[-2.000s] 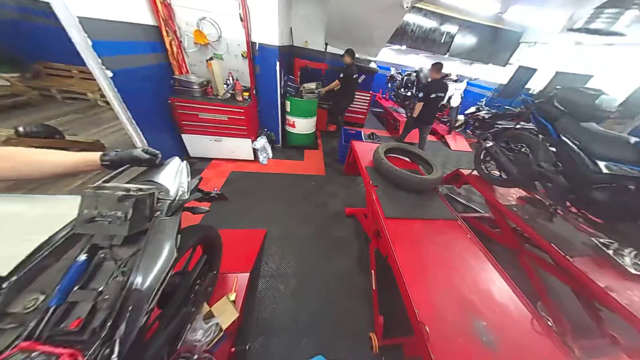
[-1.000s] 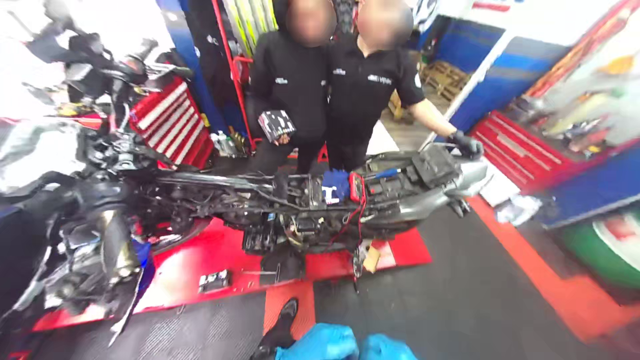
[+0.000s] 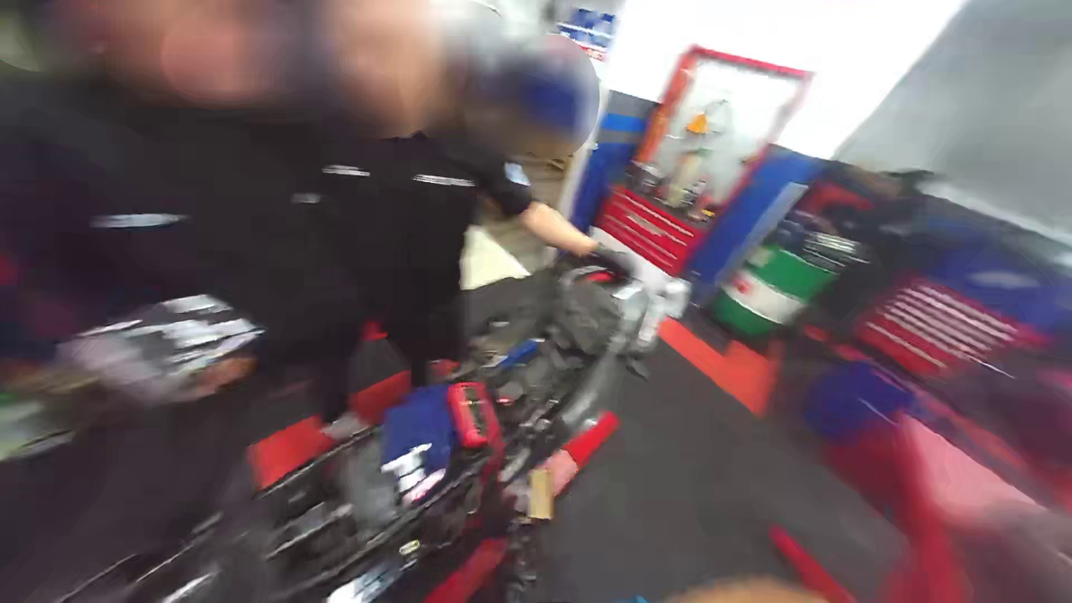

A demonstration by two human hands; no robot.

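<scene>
Neither of my hands can be made out. A blurred tan shape (image 3: pixel 745 591) and a thin blue sliver (image 3: pixel 638 599) show at the bottom edge; I cannot tell what they are. Below the people lies a partly stripped motorcycle (image 3: pixel 536 419), its tail pointing away to the upper right. On it rest a dark blue pouch or cloth (image 3: pixel 417 435) with white marks and a red meter-like device (image 3: pixel 471 414). A blue-handled tool (image 3: pixel 519 354) lies farther back. A co-worker's gloved hand (image 3: pixel 613 260) touches the tail. The picture is heavily blurred.
Two people in black shirts stand behind the motorcycle; the left one holds a silvery patterned package (image 3: pixel 172 339). A red tool cabinet (image 3: pixel 649 230) and a green and white drum (image 3: pixel 766 289) stand behind. Red lift parts (image 3: pixel 930 494) are at the right.
The view has swung strongly to the right and closer to the people since a second ago. Blue gloves at the bottom then are no longer plainly visible. The co-worker's gloved hand remains at the tail.
</scene>
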